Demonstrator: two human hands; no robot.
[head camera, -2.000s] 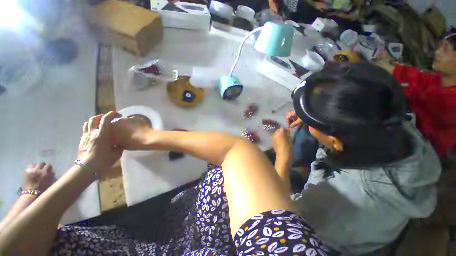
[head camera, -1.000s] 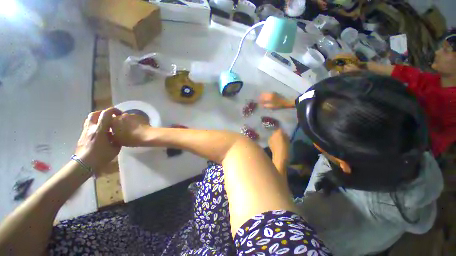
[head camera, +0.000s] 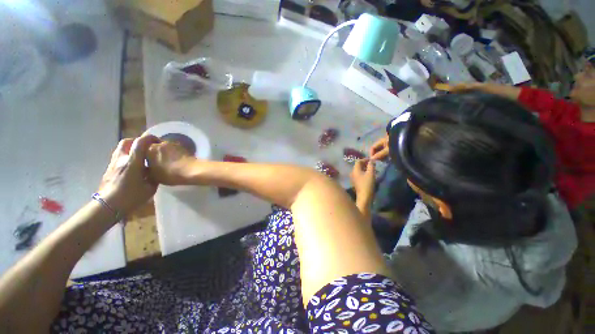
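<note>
A white round part (head camera: 201, 138) with a wide white rim and a dark grey centre lies at the edge of the right-hand table, left of the picture's middle. My left hand (head camera: 128, 169) and my right hand (head camera: 171, 162) are pressed together over its near left side. The fingers of both hands are bent and overlap. They hide that part of the rim, and whatever is between them cannot be seen. A bright red patch (head camera: 235, 158) and a dark patch (head camera: 227, 192) lie beside my right forearm.
Red pieces (head camera: 51, 205) and black pieces (head camera: 27, 233) lie on the left table. A wooden-edged gap separates the tables. Beyond are an amber disc (head camera: 241, 107), a clear bag (head camera: 186, 79), a teal lamp (head camera: 304, 103) and a cardboard box (head camera: 171, 23). A person (head camera: 479, 173) sits at right near speckled bundles (head camera: 328, 136).
The other person's hand and braceleted wrist at lower left have gone, uncovering the red and black pieces. The seated person's hands have come back together. My hands stay clasped at the white part.
</note>
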